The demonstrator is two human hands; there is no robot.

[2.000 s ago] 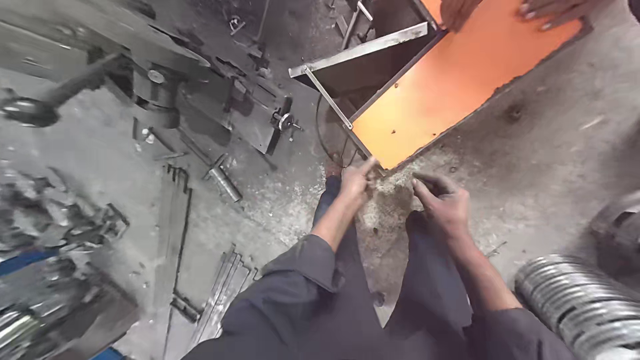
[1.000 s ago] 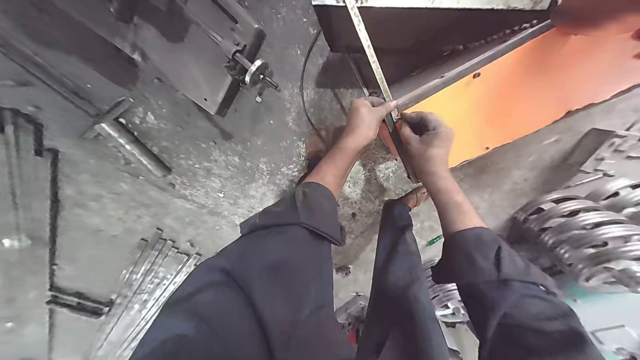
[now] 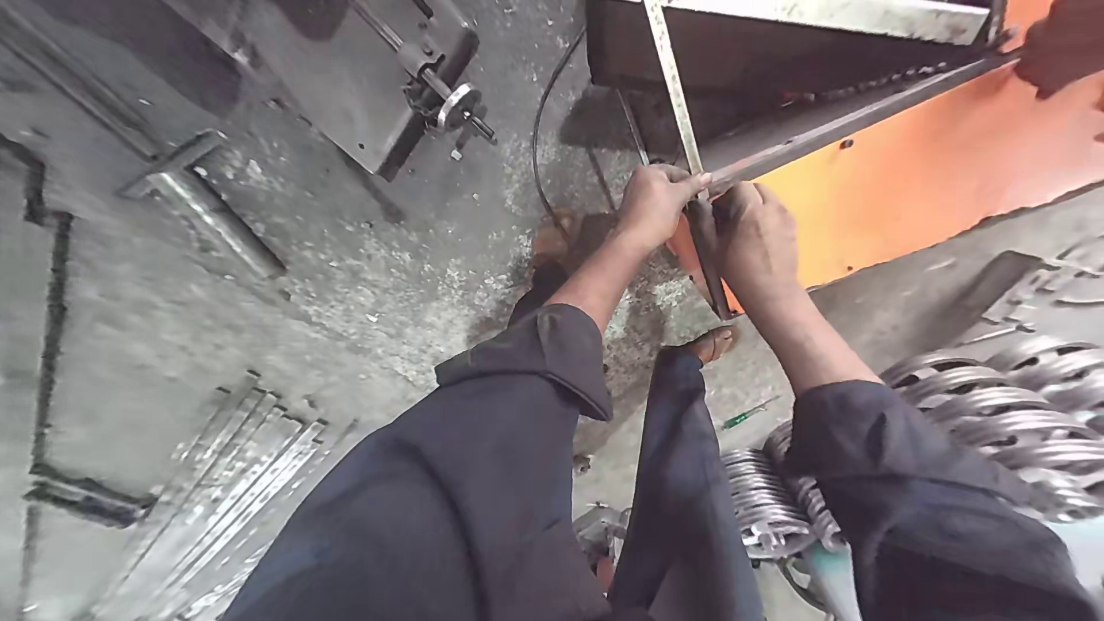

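An orange-painted metal panel (image 3: 897,172) with small holes slants up to the right, with a dark metal edge along its upper side. At its near corner my left hand (image 3: 660,203) pinches the lower end of a narrow light metal strip (image 3: 671,78), thumb and forefinger at the edge. Beside it, almost touching, my right hand (image 3: 759,237) is curled at the panel's corner, over the top of a dark bar (image 3: 707,259); whether it grips the bar is hidden. A dark box-like metal part (image 3: 776,52) with a pale rim lies above the panel.
Stacked metal rings (image 3: 1018,414) lie at the right, near a green-handled screwdriver (image 3: 749,416) on the floor. Metal bars (image 3: 241,492) lie lower left. A steel machine part with a round collar (image 3: 459,107) is upper left. Another person's hand (image 3: 1065,47) shows at the upper right. A thin cable (image 3: 542,138) curves across the floor.
My hands, apart near the panel's end two seconds ago, have come together at its corner, the left at the strip's end. The view has moved closer to the panel.
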